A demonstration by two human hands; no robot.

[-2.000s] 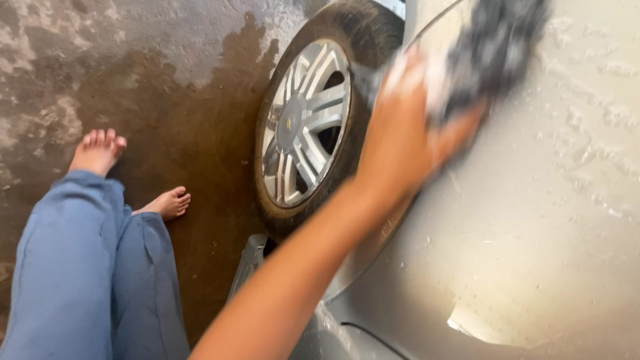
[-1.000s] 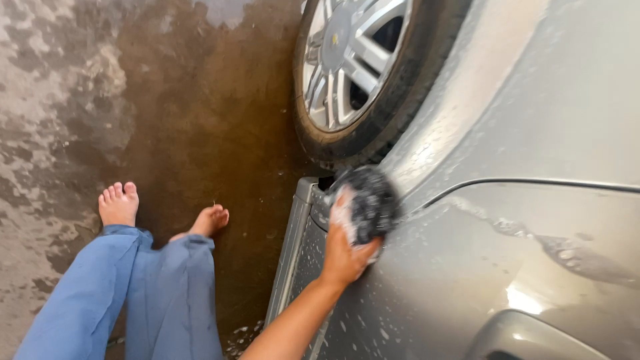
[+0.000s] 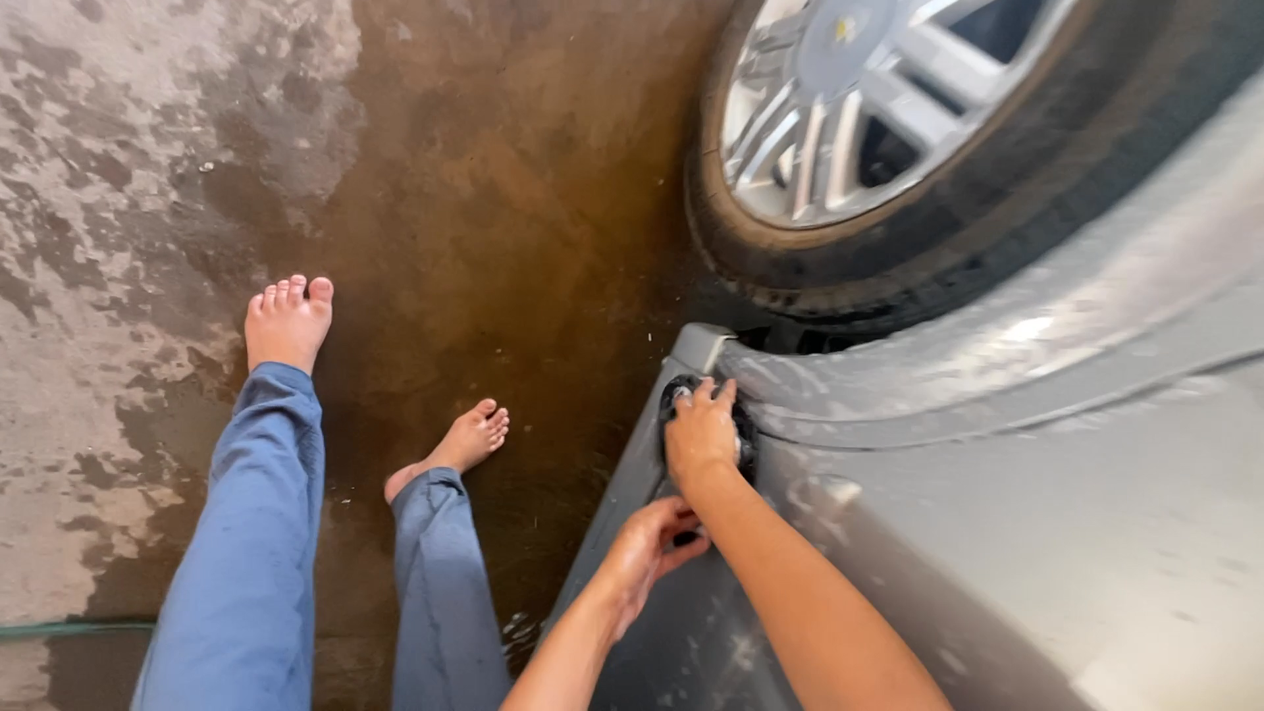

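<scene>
My right hand presses a dark, soapy wash sponge or mitt against the silver car's lower body, just behind the wheel arch. Most of the sponge is hidden under the palm, with its dark edges showing on both sides. Below it, near the right wrist, is my left hand, fingers bent and thumb apart, with nothing plainly held; it is close to the sill, and whether it touches the car I cannot tell. White suds streak the grey body panel.
The car wheel, with a silver multi-spoke rim and black tyre, stands at the upper right. Brownish water wets the concrete floor. Two bare feet in blue trousers are at the left. A thin green line, perhaps a hose, lies at lower left.
The dark sponge has gone from the upper fender down to the area behind the wheel arch, by the sill. My left hand has come into view beside the right wrist. The view has shifted.
</scene>
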